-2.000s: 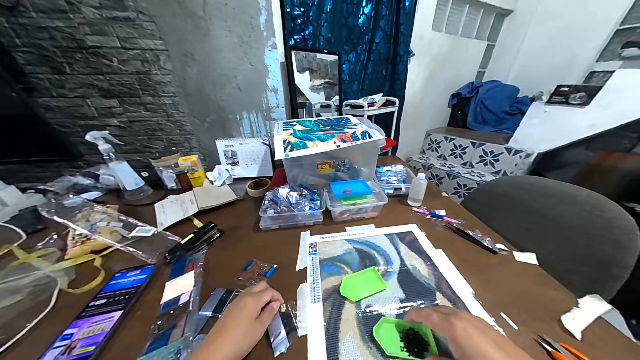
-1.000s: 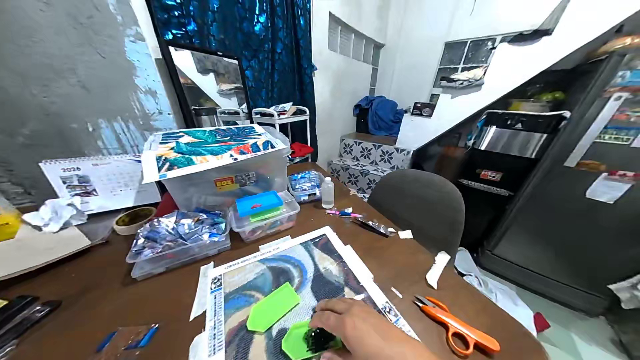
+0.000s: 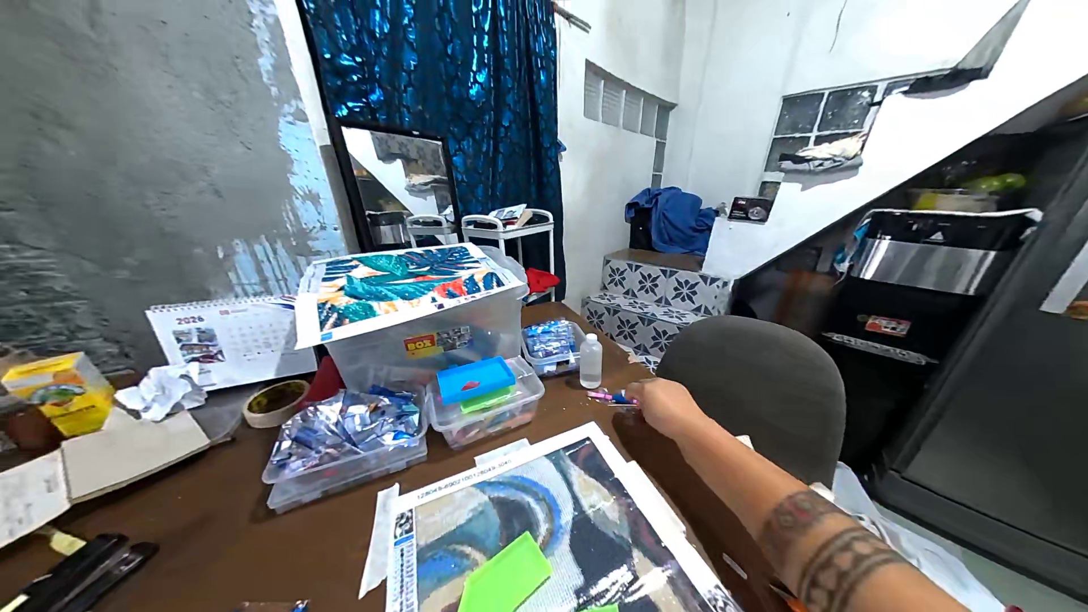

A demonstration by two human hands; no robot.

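My right hand reaches across to the table's far right edge, its fingers at a small group of pink and blue pens; whether it grips one is hidden. A clear bottle with a white cap stands just behind the pens. The diamond painting canvas lies nearer me, with a green plastic tray on it and the edge of a second green piece at the bottom of the view. My left hand is out of view.
Clear plastic boxes of small packets and a box with a blue tray stand behind the canvas. A large storage bin bears a printed sheet. A roll of tape and a desk calendar are left; a grey chair is right.
My right hand has left the green tray of black beads on the canvas and moved forward to the pens. My left hand, on the table two seconds ago, is out of view. The view has turned right.
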